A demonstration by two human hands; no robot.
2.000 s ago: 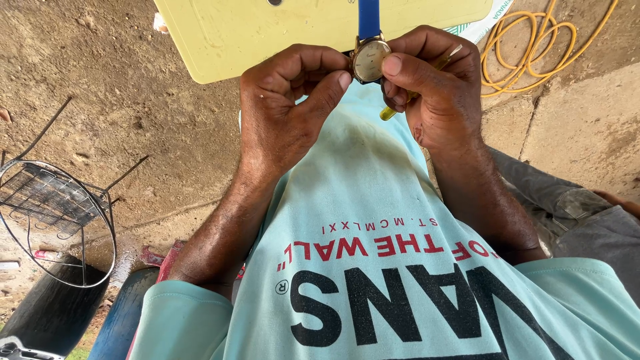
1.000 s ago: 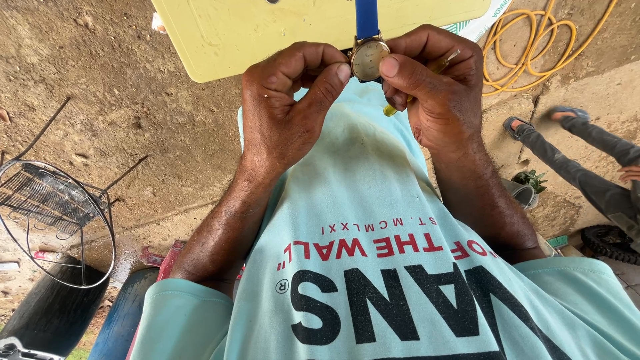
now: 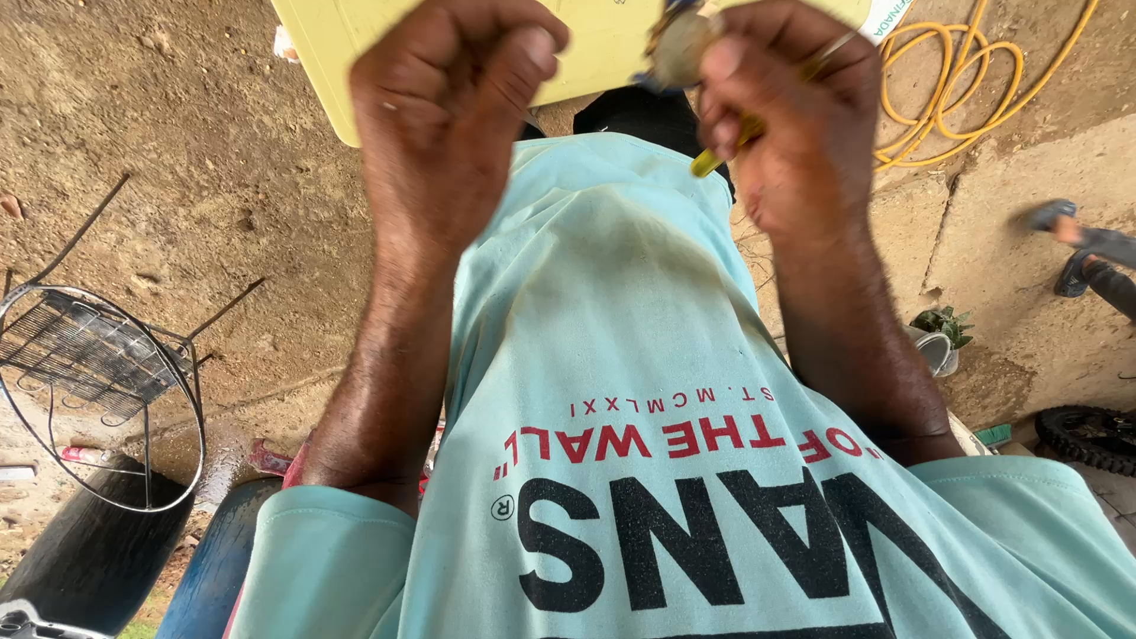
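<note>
A wristwatch (image 3: 683, 49) with a round case and a blue strap is blurred at the top of the head view. My right hand (image 3: 785, 115) grips its case between thumb and fingers. The same hand also holds a slim tool with a yellow handle (image 3: 706, 163), whose thin metal shaft shows by the index finger. My left hand (image 3: 457, 106) is raised to the left of the watch, apart from it, thumb and index finger close together; whether anything small sits between them cannot be told.
A yellow tabletop (image 3: 333, 62) lies beyond my hands. Coiled yellow hose (image 3: 941, 98) is on the ground at right, near a potted plant (image 3: 942, 333) and a person's feet (image 3: 1069, 248). A wire stand (image 3: 98, 355), a black barrel (image 3: 98, 541) and a blue barrel (image 3: 217, 559) are at left.
My left hand has let go of the watch and moved left. My right hand has moved the watch slightly right and turned it. The other person's legs have moved toward the right edge.
</note>
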